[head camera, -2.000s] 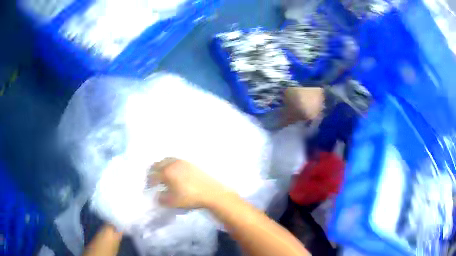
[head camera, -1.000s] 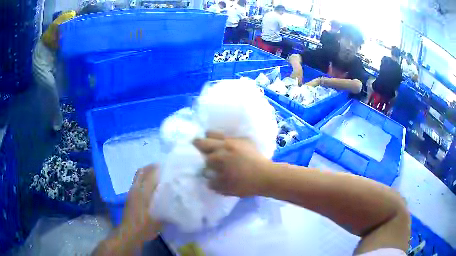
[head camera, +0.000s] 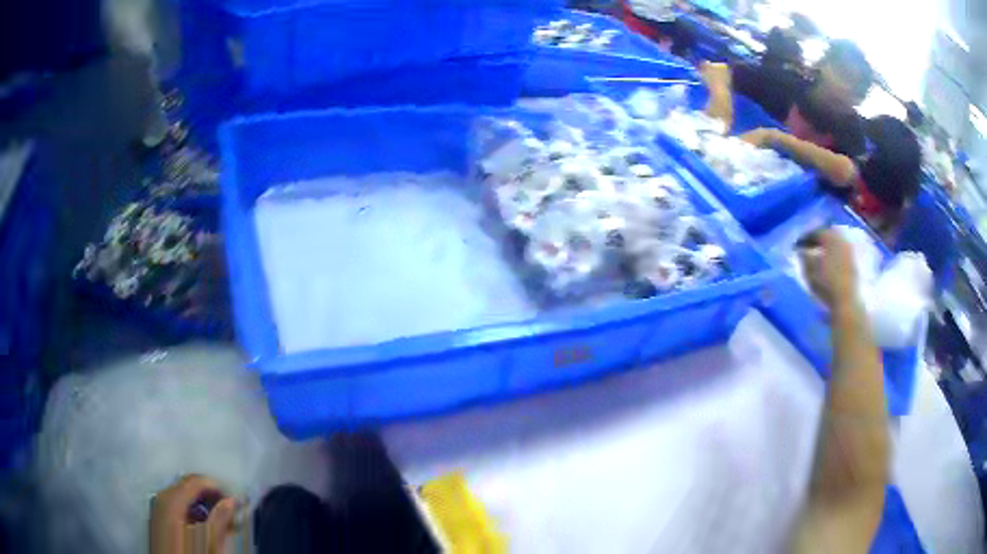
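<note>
A white fluffy heap of clear poly bags (head camera: 896, 298) lies over the right blue tote (head camera: 904, 373). My right hand (head camera: 828, 265) is at the heap's left side, arm stretched out, fingers closed on the bags; blur hides the fingertips. My left hand (head camera: 195, 514) is low at the bottom left, partly cut off by the frame edge, fingers curled but apart, with no held item visible. A large blue tote (head camera: 465, 384) in front holds bagged white-and-black products (head camera: 595, 206) on its right side and shows a pale liner (head camera: 379, 265) on its left.
The white table (head camera: 649, 444) bears a yellow label (head camera: 463, 514) at its near edge. A clear sack (head camera: 141, 422) stands at lower left, with jumbled parts (head camera: 152, 249) beyond. Another worker's arms (head camera: 806, 157) reach into a tote (head camera: 747, 179) at the back right. More blue totes (head camera: 379, 49) stand behind.
My right hand has carried the bag heap from in front of the large tote to the right tote. My left hand has left the heap and dropped to the lower left. The view has shifted.
</note>
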